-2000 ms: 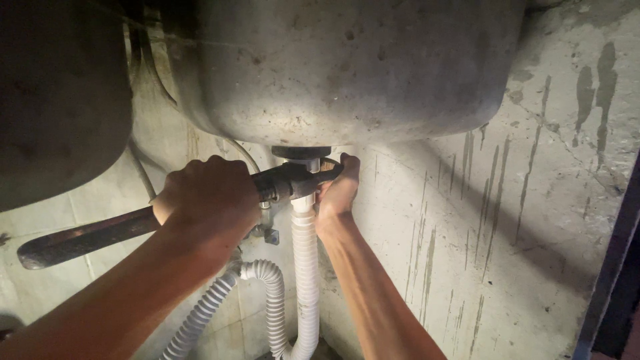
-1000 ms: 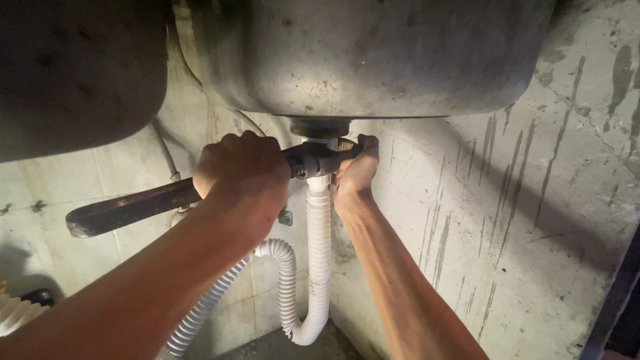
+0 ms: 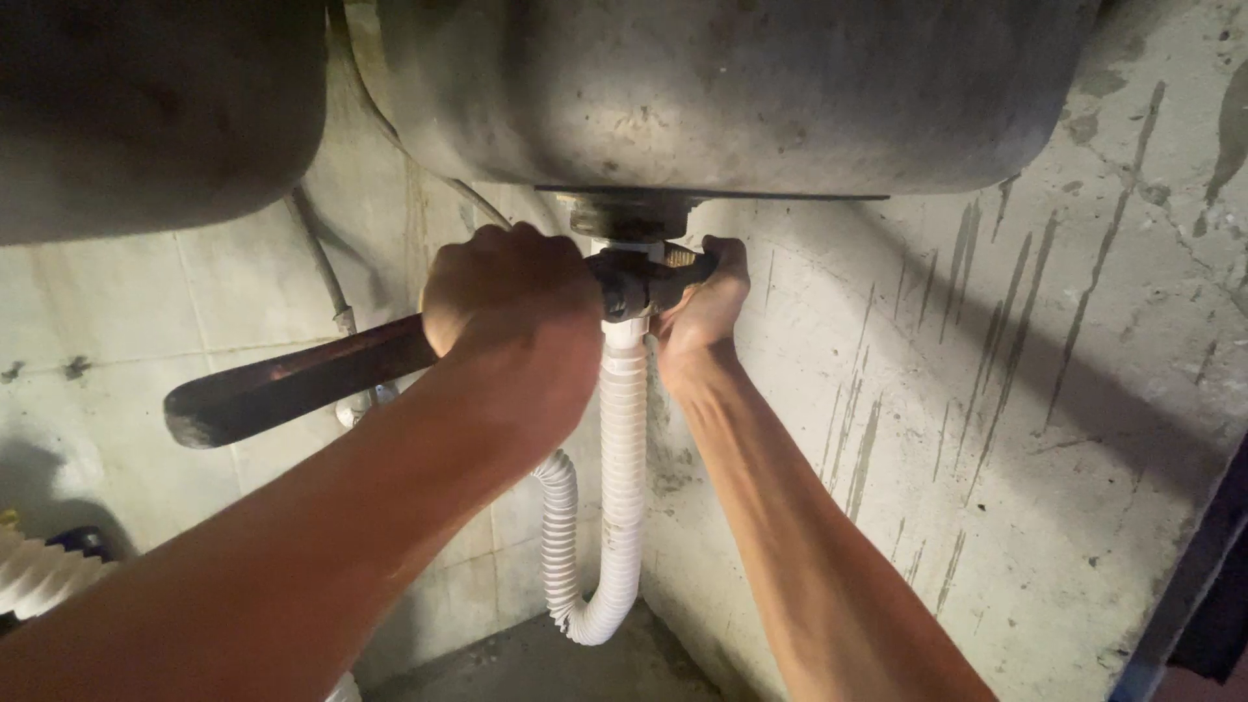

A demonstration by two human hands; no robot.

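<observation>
My left hand [image 3: 517, 312] is wrapped around the handle of a large pipe wrench [image 3: 297, 380], whose handle end sticks out to the left. The wrench's jaws sit around the fitting under the dark sink drain [image 3: 629, 216], just above a white corrugated drain hose [image 3: 624, 419]. My right hand [image 3: 704, 302] grips the jaw end of the wrench from the right, its thumb near the hooked jaw; the palm side and some fingers are hidden. From the fitting the hose runs down and bends back up in a U behind my left forearm.
A metal sink basin [image 3: 721, 97] hangs overhead, with a second basin [image 3: 146, 117] at upper left. Thin supply hoses [image 3: 317, 253] run down the tiled back wall. A stained wall [image 3: 936, 390] stands close on the right. Another corrugated hose [image 3: 49, 575] lies at lower left.
Both hands remain on the wrench under the drain. The view has shifted, so the sink and hands sit differently in it; no clear turn of the wrench shows.
</observation>
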